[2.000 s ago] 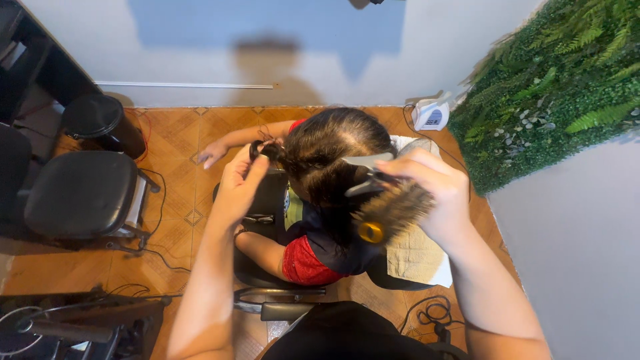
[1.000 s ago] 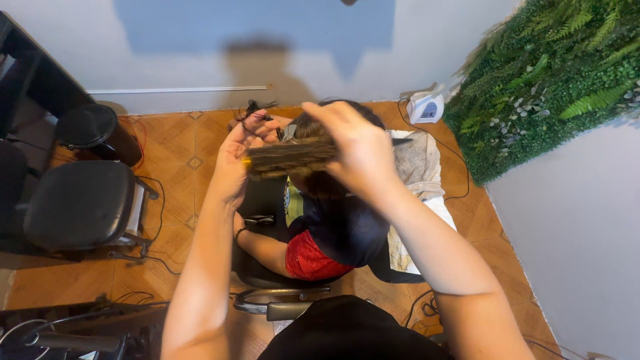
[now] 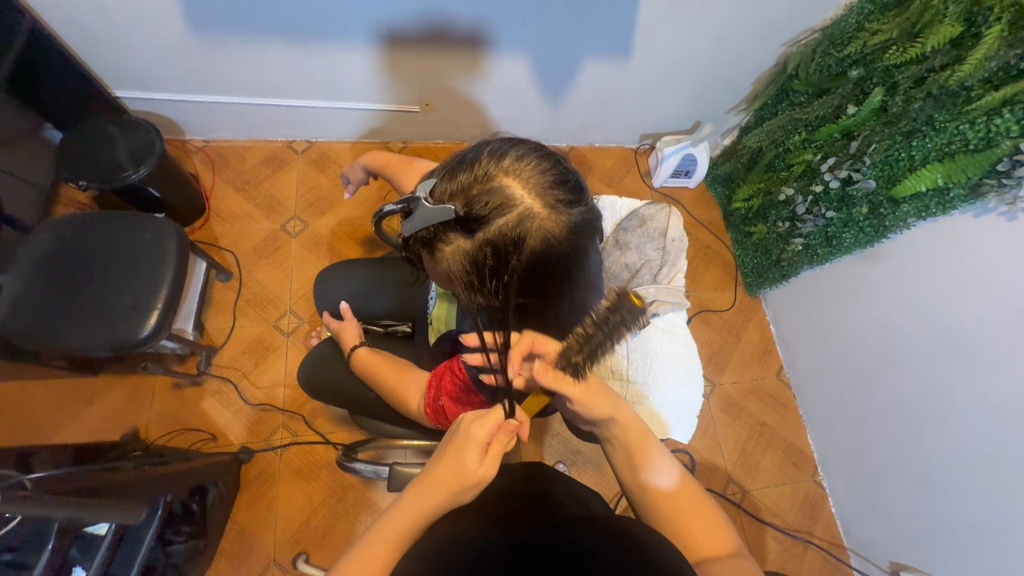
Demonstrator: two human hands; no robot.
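A seated person's dark hair [image 3: 520, 208] fills the middle of the view, parted on top. A grey and black hair clip [image 3: 424, 214] holds hair at the left side of the head. My left hand [image 3: 480, 448] pinches the lower end of a thin hair strand [image 3: 506, 352] drawn down toward me. My right hand [image 3: 568, 380] holds a round hairbrush [image 3: 604, 332] by its yellow handle, bristles pointing up and right; its fingers are spread at the strand. The person's red sleeve [image 3: 456, 392] lies just left of my hands.
A white towel [image 3: 664, 384] drapes behind the person. On the left stand a black stool [image 3: 92, 284], a black bin [image 3: 132, 164] and a dark trolley [image 3: 112, 512]. Cables [image 3: 268, 406] cross the tiled floor. A white device [image 3: 678, 162] sits by the wall near a green plant panel [image 3: 872, 136].
Both hands have come down from the head toward me. The clip, in my right hand two seconds ago, now sits in the hair. The brush now points up and right.
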